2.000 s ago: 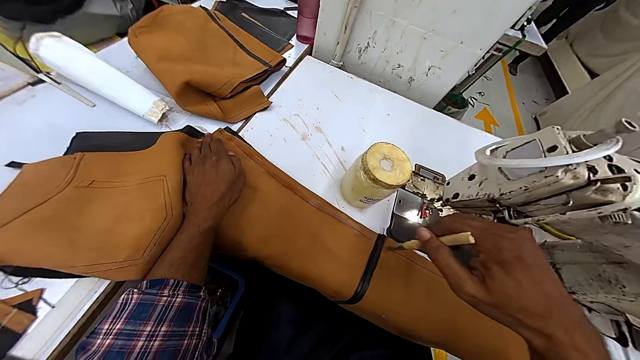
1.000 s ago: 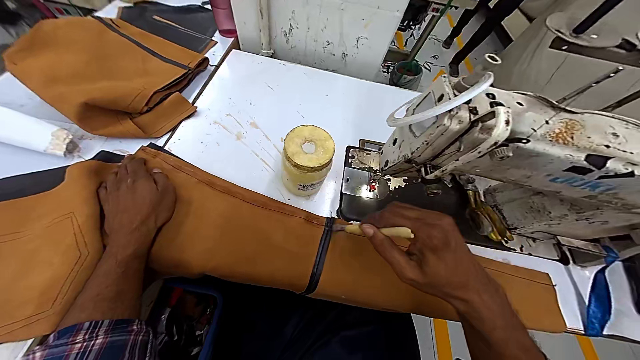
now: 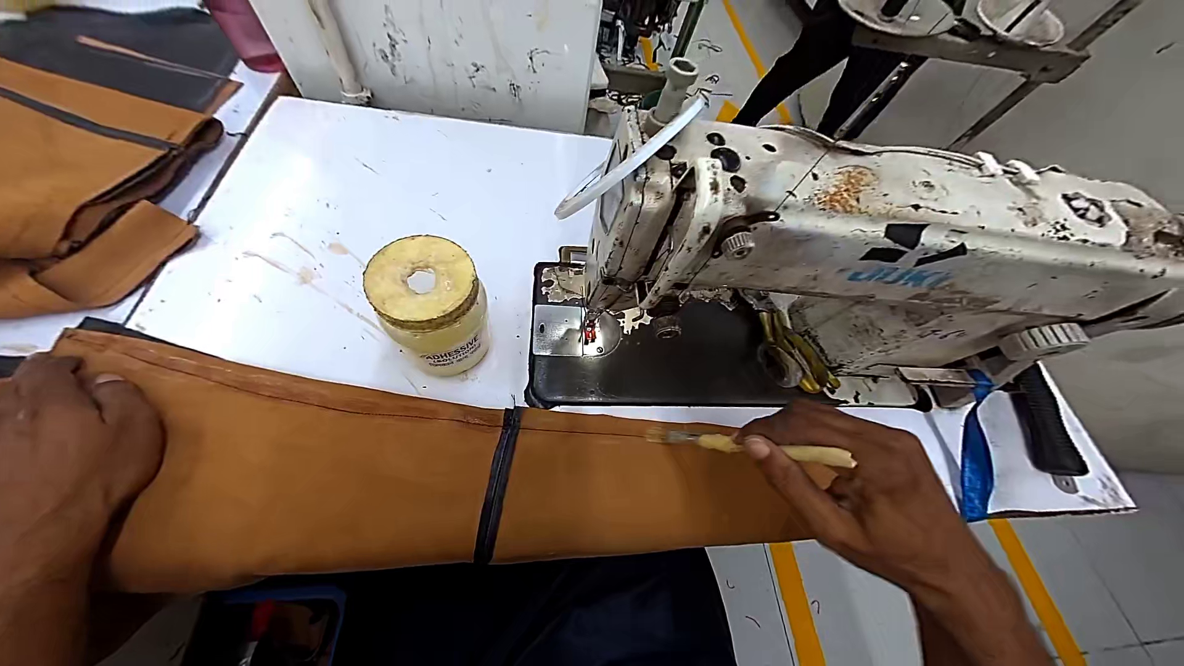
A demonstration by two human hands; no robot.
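Observation:
A long tan leather-like garment piece (image 3: pixel 351 472) lies across the near side of the white table, with a stitched seam along its upper edge and a black strip (image 3: pixel 498 486) crossing it. My left hand (image 3: pixel 79 444) presses on its left end, fingers bent; whether it grips the material is hidden. Between the fingers of my right hand (image 3: pixel 851 481) is a small glue brush (image 3: pixel 772 450) with a pale handle, its bristles at the seam right of the black strip. Behind the piece stands a jar of adhesive (image 3: pixel 427 305) with a holed yellowish lid.
A white Juki sewing machine (image 3: pixel 888 240) stands at the right, its black bed (image 3: pixel 694 370) just beyond the garment. Yellow-handled snips (image 3: pixel 797 356) rest on the bed. More tan and black pieces (image 3: pixel 83 166) lie at upper left. A person's legs (image 3: pixel 814 74) show behind the machine.
The brush in my right hand has moved right along the seam, from beside the black strip to farther from it. My left hand stays on the garment. The view has shifted.

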